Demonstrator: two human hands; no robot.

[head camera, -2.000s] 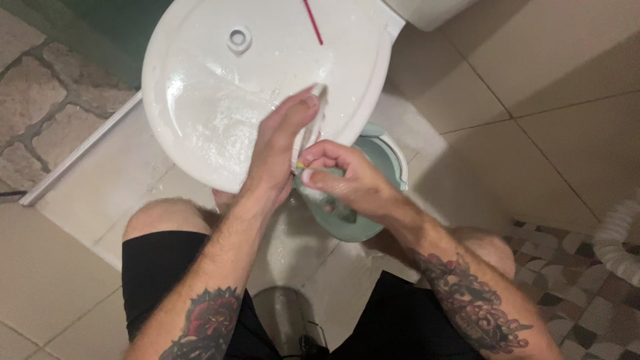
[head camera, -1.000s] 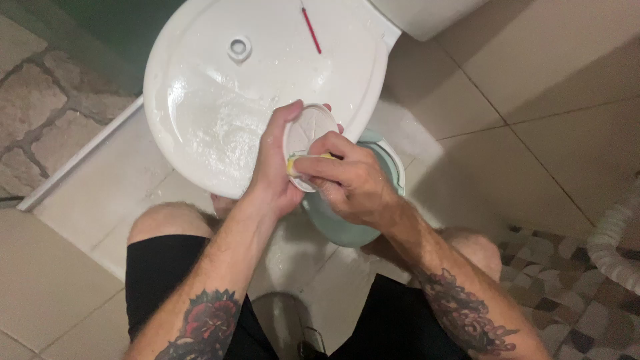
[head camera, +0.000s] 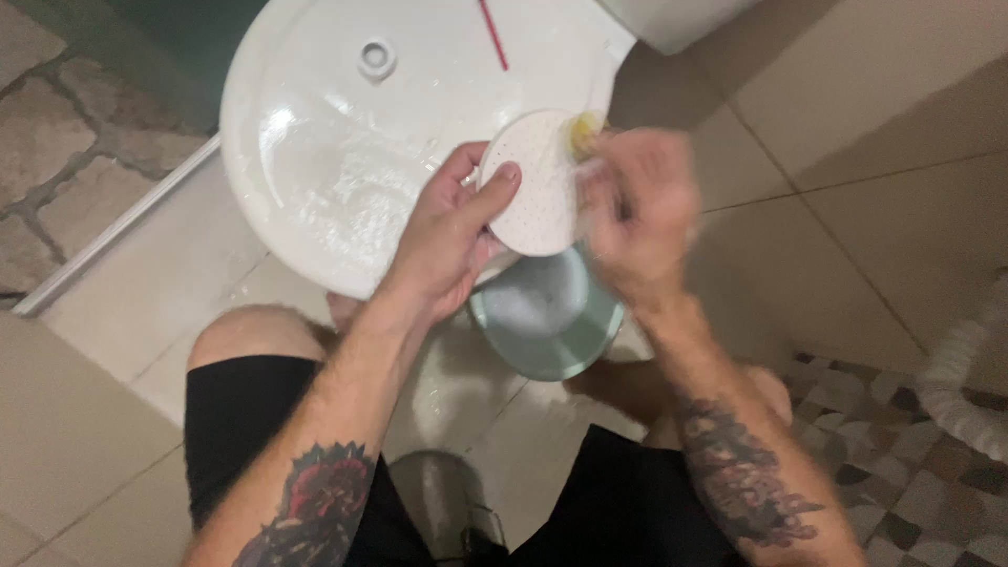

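Observation:
My left hand [head camera: 457, 224] grips a round white perforated disc [head camera: 531, 189] by its left edge, thumb on its dotted face. At the disc's upper right, my right hand [head camera: 642, 197], blurred by motion, holds a small yellow thing [head camera: 584, 134], which looks like a sponge. Both hands are over the near right edge of a white ceramic basin [head camera: 315, 173], whose surface is wet. Below the disc stands a pale green bucket [head camera: 551, 346] with cloudy liquid in it.
A thin red stick [head camera: 494, 35] lies on the basin, right of its round drain fitting [head camera: 376, 57]. A ribbed white hose [head camera: 965, 386] is at the right. A metal strip [head camera: 118, 224] crosses the tiled floor at the left. My knees flank the bucket.
The disc was edge-on at first, then tilted with its ribbed side showing; now its dotted face is up. My right hand has moved from its lower part to its upper right edge.

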